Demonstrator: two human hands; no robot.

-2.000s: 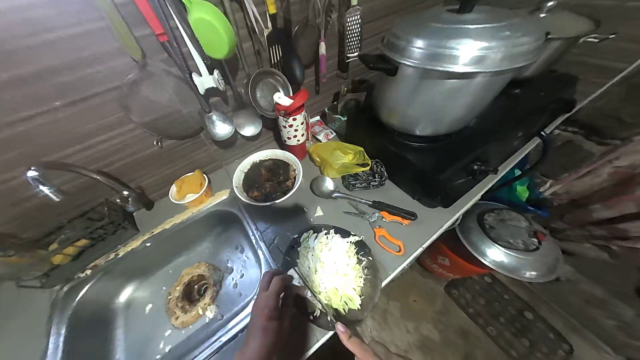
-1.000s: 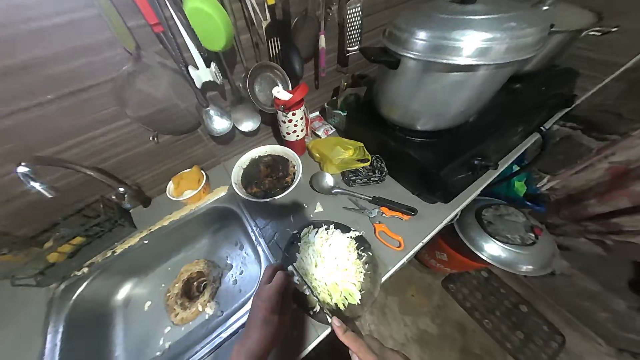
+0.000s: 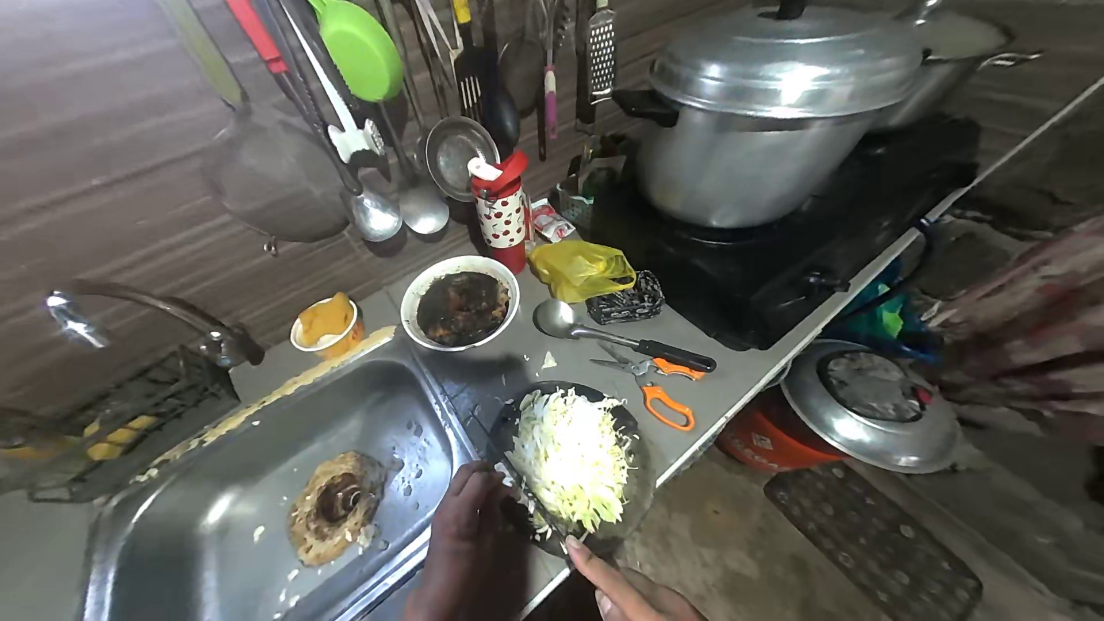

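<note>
Shredded cabbage point(image 3: 573, 457) lies heaped on a dark round board or plate point(image 3: 638, 496) at the counter's edge. My left hand point(image 3: 470, 517) is at the left rim of it, fingers curled; whether they grip anything is hidden. My right hand point(image 3: 625, 586) holds a knife point(image 3: 539, 509), its index finger stretched along the top, and the blade runs up and left beside the cabbage. Orange-handled scissors point(image 3: 664, 401) lie spread beyond the board, beside a black-handled metal ladle point(image 3: 561, 321).
A steel sink point(image 3: 216, 509) is at left under a faucet point(image 3: 155, 302). Behind the board stand a bowl of dark food point(image 3: 461, 310), a yellow plastic bag point(image 3: 582, 269) and a red-lidded bottle point(image 3: 503, 216). A large lidded pot point(image 3: 750, 155) sits on the black stove point(image 3: 733, 285).
</note>
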